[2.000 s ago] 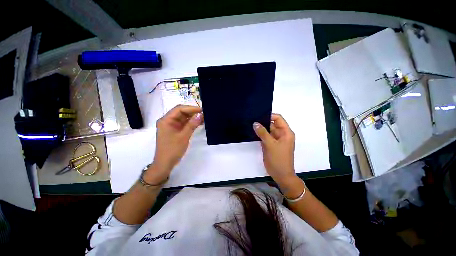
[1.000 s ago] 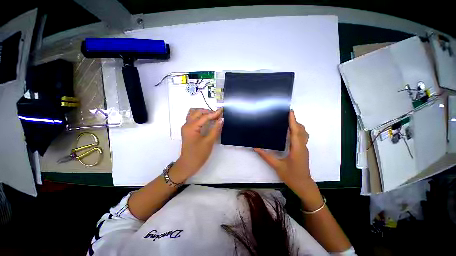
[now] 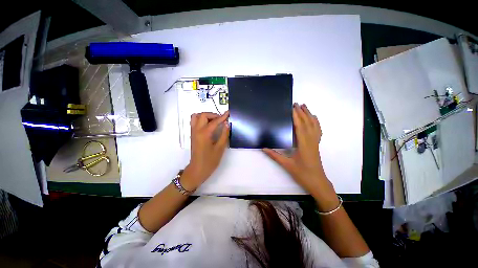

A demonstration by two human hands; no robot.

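A glossy black LCD panel lies on the right part of a white housing tray, square with it. The tray's left part shows a green circuit board, a small yellow-silver block, a round silver disc and thin wires. My left hand has its fingertips at the panel's left edge. My right hand has its fingers along the panel's right edge and its thumb at the bottom edge. Both hands touch the panel from its sides.
A blue roller with a black handle lies at upper left on the white board. Gold scissors, a black panel stack and wrinkled clear plastic are at left. Housing trays with electronics lie stacked on boards at right.
The panel, earlier held up over the tray, then tilted on its right part, has been straightened and shifted left. My right hand has moved with its edge.
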